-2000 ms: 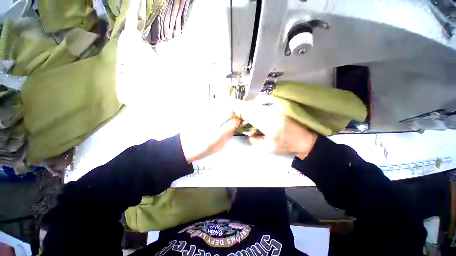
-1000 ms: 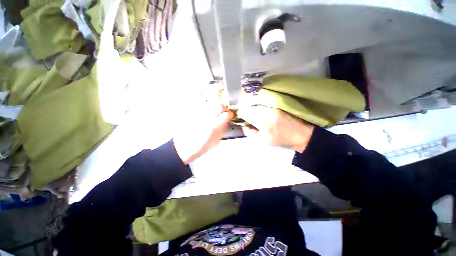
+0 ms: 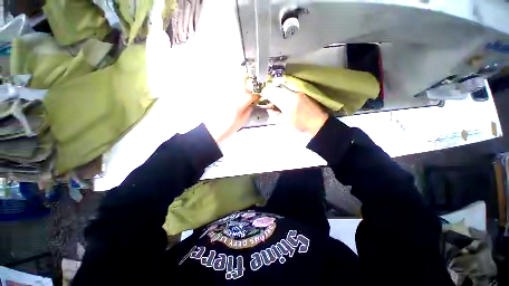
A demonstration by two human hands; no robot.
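Observation:
An olive-green garment piece lies on the machine bed to the right of the needle area. My right hand grips its near end just in front of the presser foot. My left hand holds the edge of the same cloth at the fingertips, close to the right fingertips. Glare washes out much of the left hand and the cloth between the hands. More olive-green cloth hangs below the table edge over my lap.
The sewing machine fills the upper right. A flat black rectangle, likely a smartphone, lies behind the cloth. A large olive heap lies at left, beside a tied bundle. The white table's edge crosses in front of me.
The view has shifted, showing more of my lap and the floor. Both hands stay close together at the needle area, still on the cloth.

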